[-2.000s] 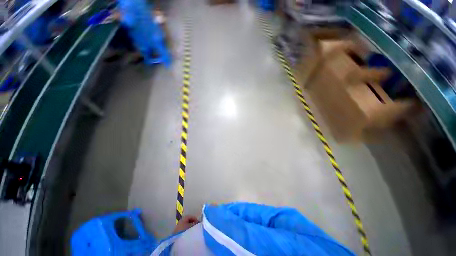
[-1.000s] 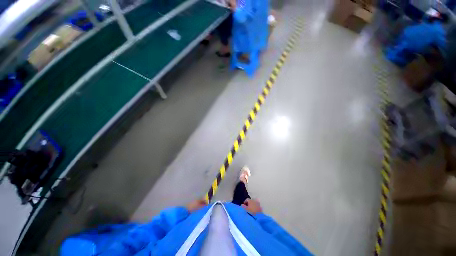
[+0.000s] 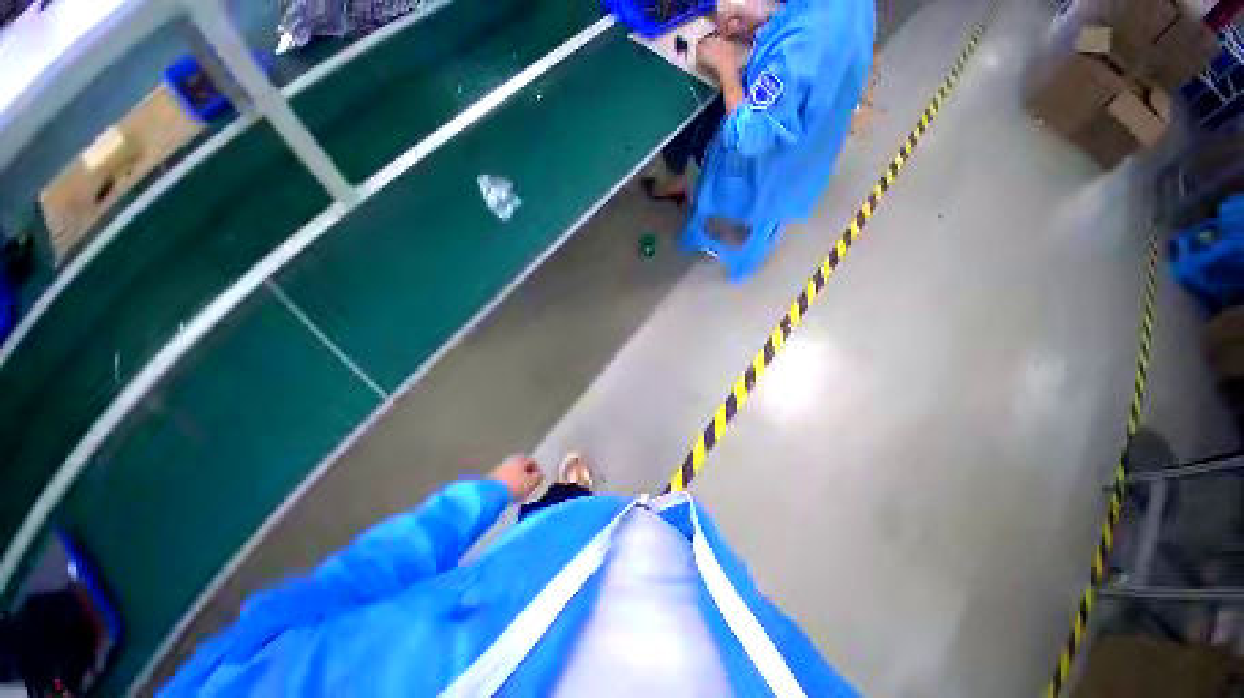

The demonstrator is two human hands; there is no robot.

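My left hand (image 3: 517,476) is small at the lower middle, in a blue sleeve, over the floor beside the bench edge. Its fingers look curled, and I cannot tell whether it holds anything. My right hand is not in view. The green-topped bench (image 3: 450,273) runs from lower left to upper middle. A crumpled clear plastic bag (image 3: 499,196) lies on it. A black device (image 3: 52,638) in a blue-edged tray sits at the bottom left corner, partly cut off.
A person in a blue smock (image 3: 805,109) works at the bench's far end by a blue parts bin (image 3: 662,11). A blue stool (image 3: 737,243) stands there. Cardboard cartons (image 3: 1112,102) are at upper right. Yellow-black tape (image 3: 819,280) crosses the floor. A metal frame (image 3: 1160,532) is at right.
The view has turned left and moved along the bench; the bag and the seated worker appear nearer. My right hand, seen a second ago, has gone out of view. The device has shifted toward the lower left corner.
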